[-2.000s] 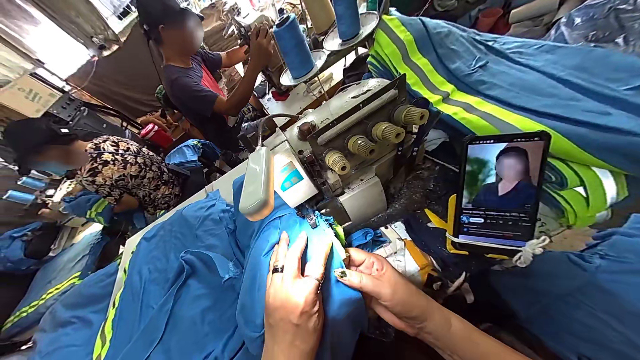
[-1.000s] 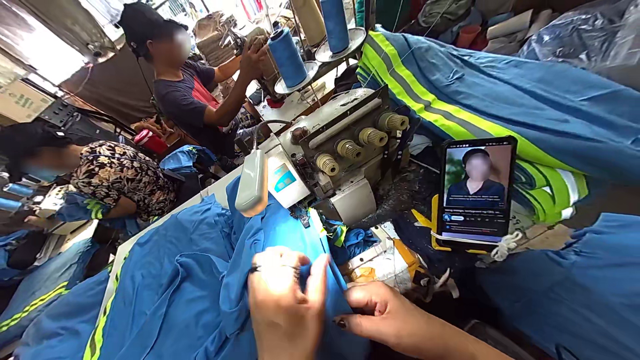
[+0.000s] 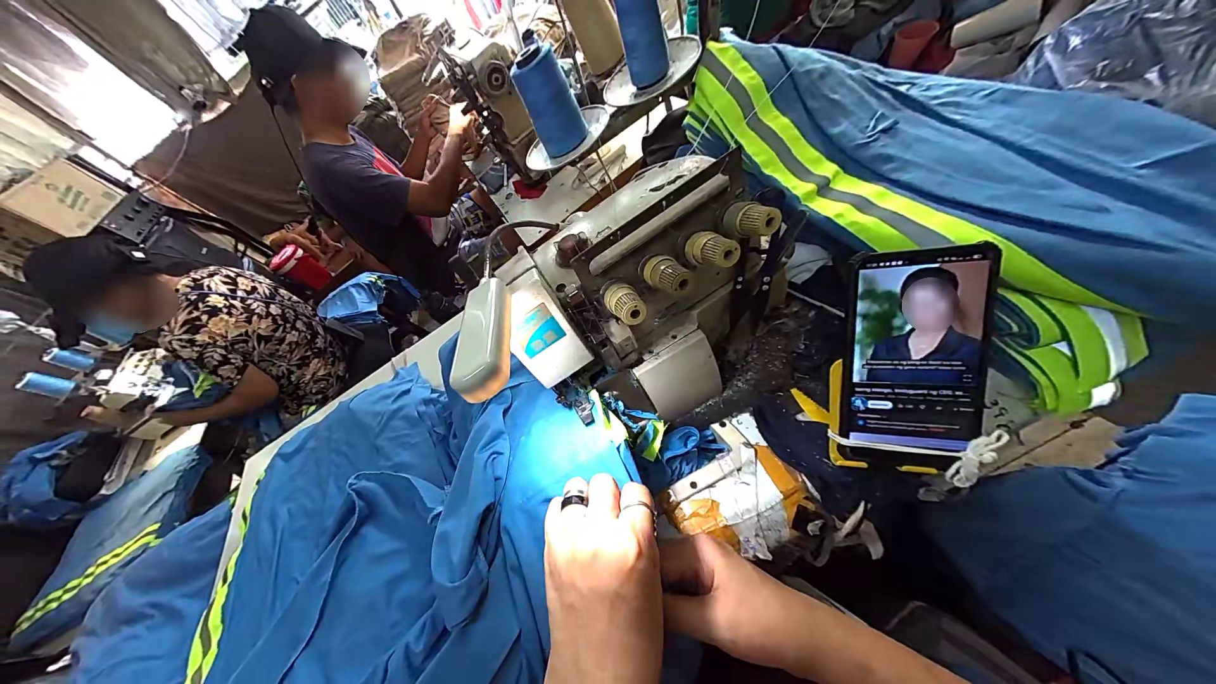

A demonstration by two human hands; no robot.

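Blue fabric (image 3: 370, 513) with a yellow-green edge strip lies over the table and runs up to the presser foot (image 3: 583, 408) of an overlock sewing machine (image 3: 655, 256). A small lamp (image 3: 482, 342) beside the machine head lights the cloth. My left hand (image 3: 603, 560), with rings on it, is closed on the fabric just below the presser foot. Against its right side, my right hand (image 3: 717, 594) pinches the fabric's right edge; its fingertips are partly hidden behind the left hand.
Blue thread cones (image 3: 551, 100) stand behind the machine. A smartphone (image 3: 917, 351) is propped at the right, in front of piled blue cloth with reflective strips (image 3: 836, 190). Taped scrap material (image 3: 750, 494) lies beside the needle area. Two co-workers (image 3: 356, 180) sit at machines at the back left.
My left hand has gone from lying with spread fingers on the cloth to curled fingers. Both hands are now closer together, lower down the fabric.
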